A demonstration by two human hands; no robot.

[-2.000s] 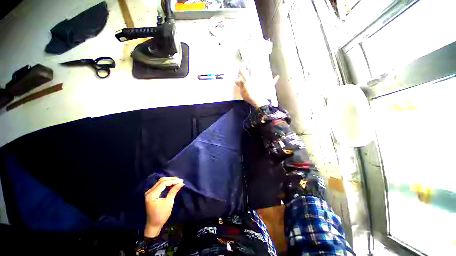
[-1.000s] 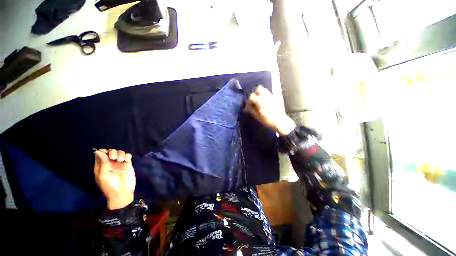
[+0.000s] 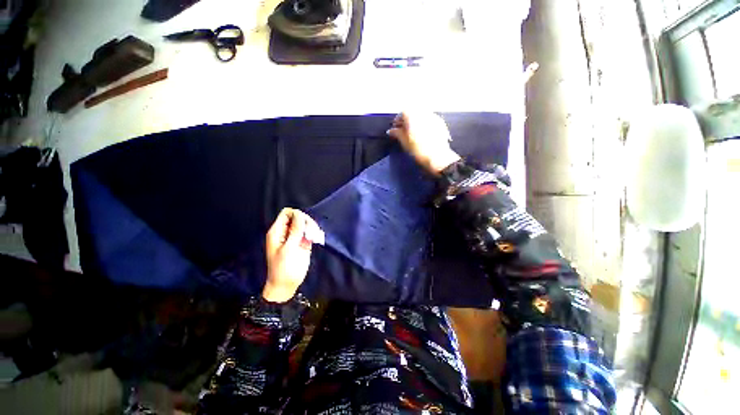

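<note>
A dark navy garment piece (image 3: 235, 178) lies across the near side of the table, over its front edge. A brighter blue lining flap (image 3: 377, 215) is folded back over it as a triangle. My left hand (image 3: 288, 253) is at the flap's left corner, thumb and fingers pinched together on its edge. Something small and pale shows at the fingertips; I cannot tell what it is. My right hand (image 3: 422, 141) is at the flap's upper point and covers it, fingers bent; whether it grips cloth is unclear. No needle or thread can be made out.
A dark iron (image 3: 312, 20) stands on its pad (image 3: 315, 53) at the far side. Black shears (image 3: 212, 39), small snips (image 3: 397, 62), a dark block (image 3: 109, 69) and a wooden strip (image 3: 126, 87) lie on the table (image 3: 243, 93). A window is at the right.
My left hand has moved from the dark cloth at the left back to the lining flap. My right hand has moved onto the flap's upper point. The camera view has shifted.
</note>
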